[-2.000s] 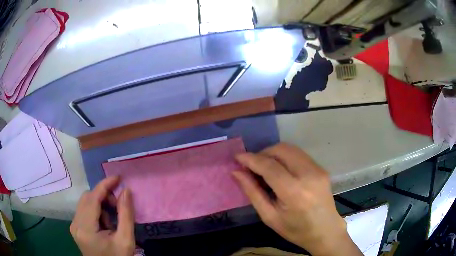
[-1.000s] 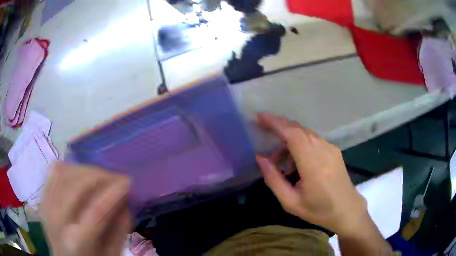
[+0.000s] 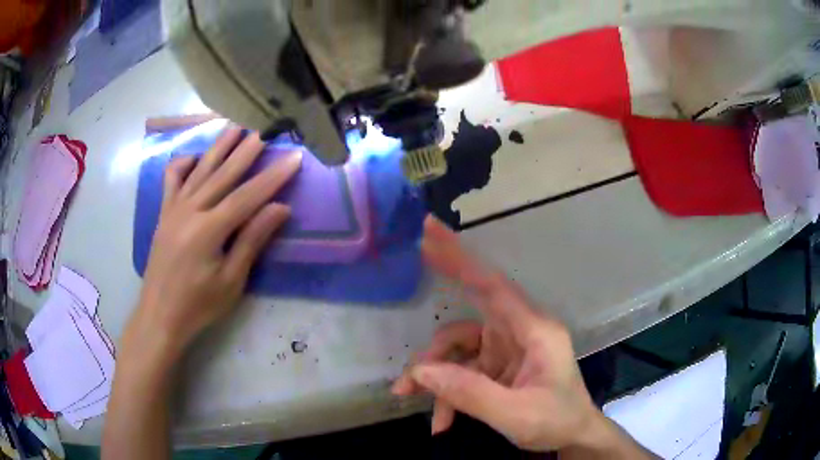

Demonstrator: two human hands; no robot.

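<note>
The sewing template [image 3: 360, 280] is closed and lies flat on the table, its upper part under the sewing machine head [image 3: 261, 63]. The pink-faced piece [image 3: 310, 198] shows through it, with the angled stitching slot over it. My left hand [image 3: 211, 225] lies flat on the template's left half, fingers spread, pressing on it. My right hand [image 3: 503, 359] is at the template's lower right corner, its index finger at the right edge and the other fingers curled above the table, slightly blurred. The needle area is hidden by the machine head.
The knurled machine knob [image 3: 424, 164] is just right of the needle area. Larger red pieces [image 3: 697, 171] lie at right, beside a pale pink piece [image 3: 787, 166]. At left are finished flaps [image 3: 45, 207] and fanned pale pink pieces [image 3: 72, 350]. The table's front edge [image 3: 629, 328] curves across below.
The open template has been closed over the pink-faced piece, turned, and moved up under the machine head. My left hand has moved from gripping its side to lying on top.
</note>
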